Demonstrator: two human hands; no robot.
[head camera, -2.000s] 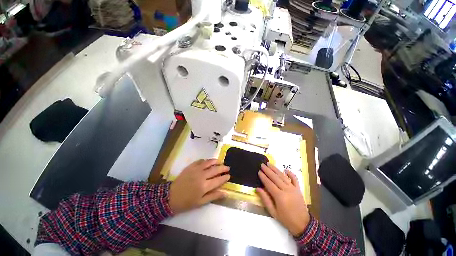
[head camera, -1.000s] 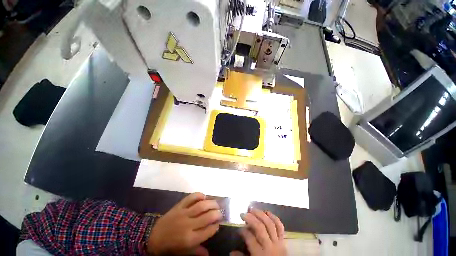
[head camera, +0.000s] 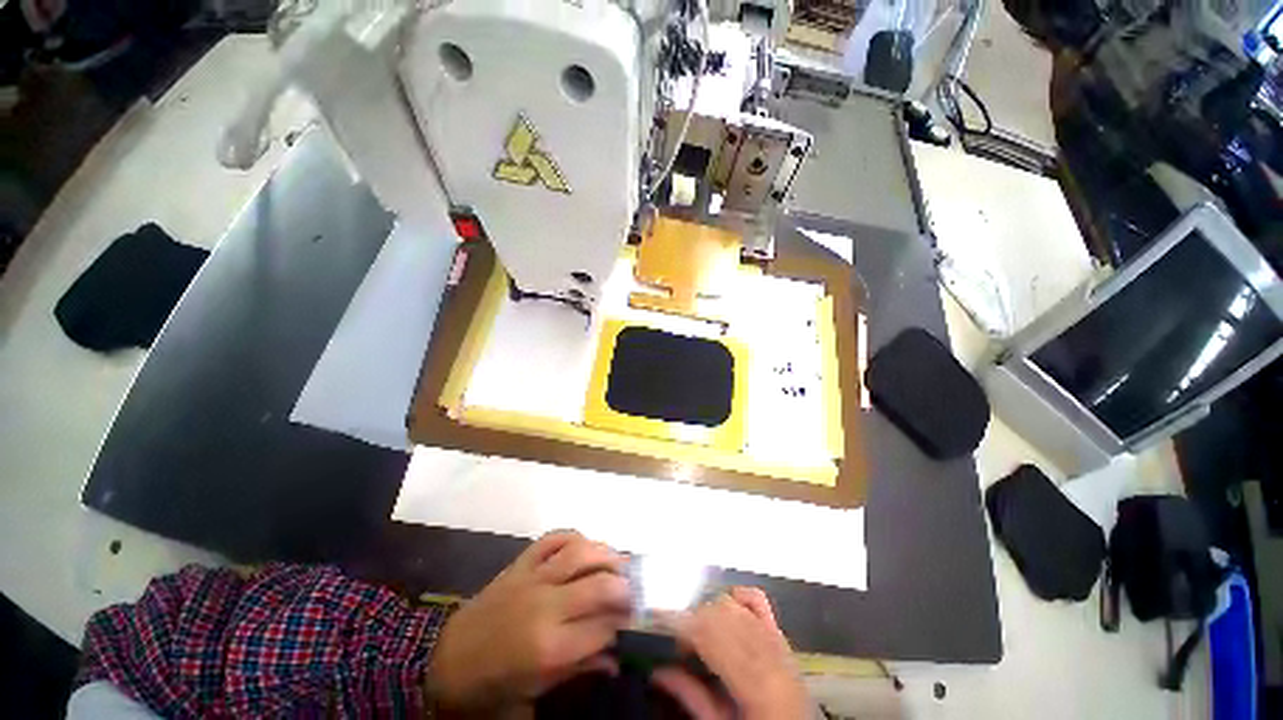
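My left hand and my right hand are close together at the front edge of the bed plate, both holding a black fabric piece between their fingertips. Its lower part is cut off by the picture's bottom edge. The white sewing template, with yellow edging and brown border, lies on the plate under the machine head. A black panel lies flat in the template's yellow inner frame. No hand touches the template.
A black piece lies at left. Other black pieces lie at right, near the tilted control screen. A white sheet lies before the template. A blue bin stands at far right.
Both hands have left the panel in the template and come back to the front edge, where they now hold another black piece. The camera view has shifted.
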